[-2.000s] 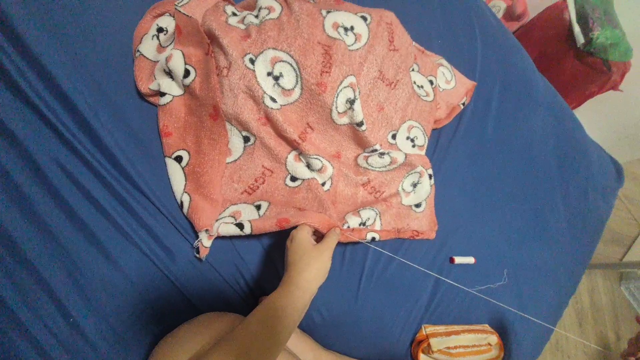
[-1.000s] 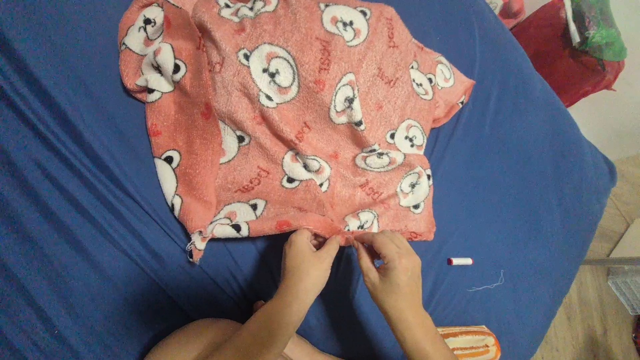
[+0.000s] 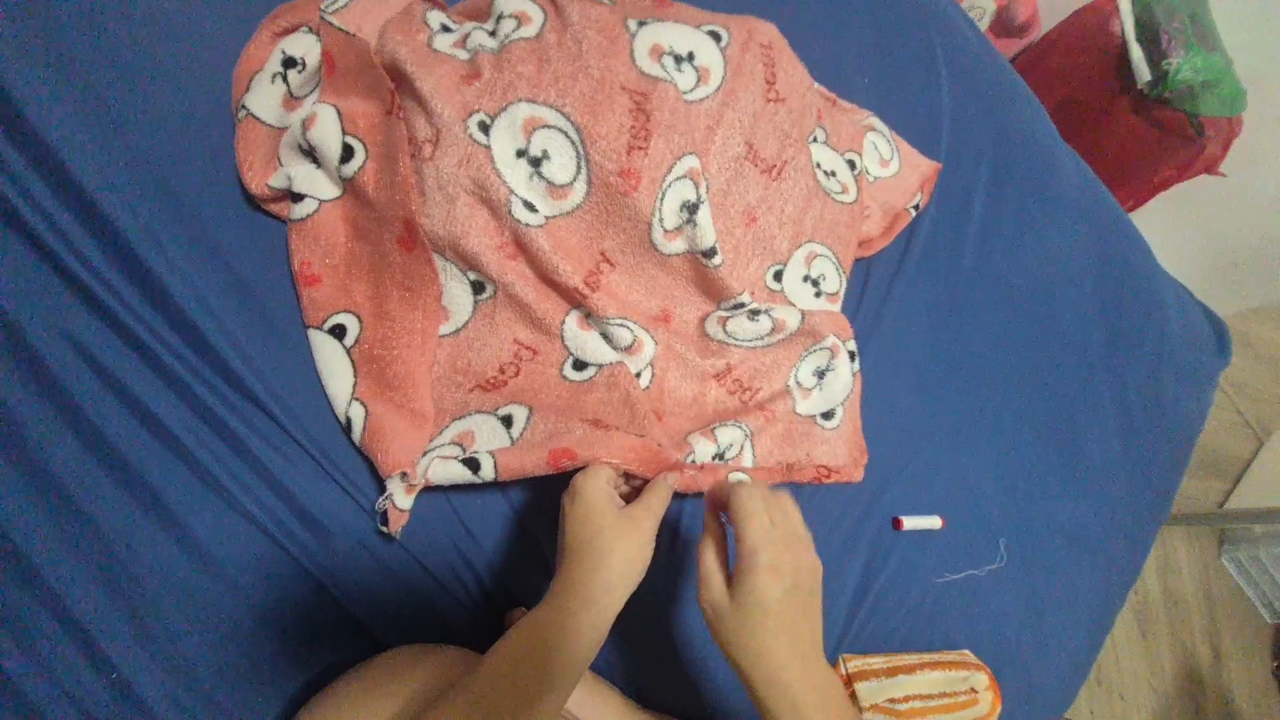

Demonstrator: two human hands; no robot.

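Observation:
A pink fleece cloth with a bear print lies spread over a blue bedsheet. My left hand pinches its lower hem between thumb and fingers. Close on the right, my right hand is at the same hem, slightly blurred, fingers bent; whether it grips a needle or the hem is not visible. A spool of white thread with red ends lies on the sheet to the right, with a loose piece of thread below it. The cloth's lower left corner is bunched.
An orange-and-white striped pouch lies beside my right wrist. My bare leg is at the bottom. Beyond the bed's right edge are a red bag with green plastic on it, a wooden floor and a grey slatted object.
Two seconds ago a long thread stretched from the hem to my right hand at the far lower right. That hand has since come back to the hem; my left hand has stayed there.

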